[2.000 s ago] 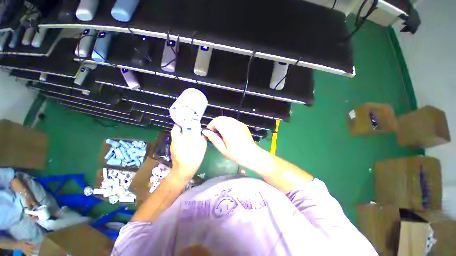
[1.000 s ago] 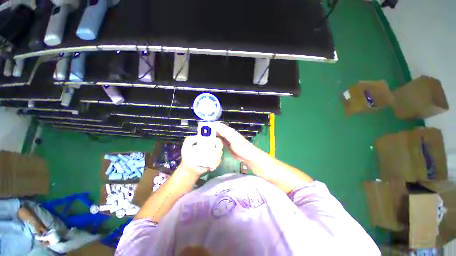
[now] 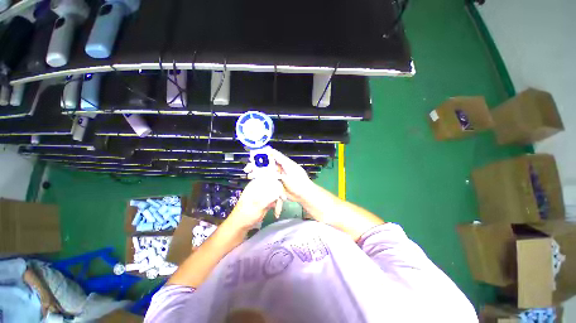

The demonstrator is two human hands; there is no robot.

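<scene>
A white handheld fan (image 3: 255, 130) is held upright in front of my chest, its round spoked head up and its dark square display facing me. My left hand (image 3: 258, 197) is closed around the lower handle. My right hand (image 3: 287, 171) is at the handle's right side, near the display, with fingers against it. The hands overlap, so the lower handle is hidden. I see no cable in either hand.
A black rack (image 3: 284, 38) with pale edges holds fans and cords ahead. Cartons of light blue fans (image 3: 155, 213), white fans (image 3: 150, 252) and dark purple fans (image 3: 216, 199) stand lower left. A seated person (image 3: 38, 290) is at bottom left. Brown cartons (image 3: 513, 192) stand right.
The fan has turned from its plain side to its spoked side and display. My left hand has shifted lower on the handle, and my right hand has come onto it. The view has shifted slightly.
</scene>
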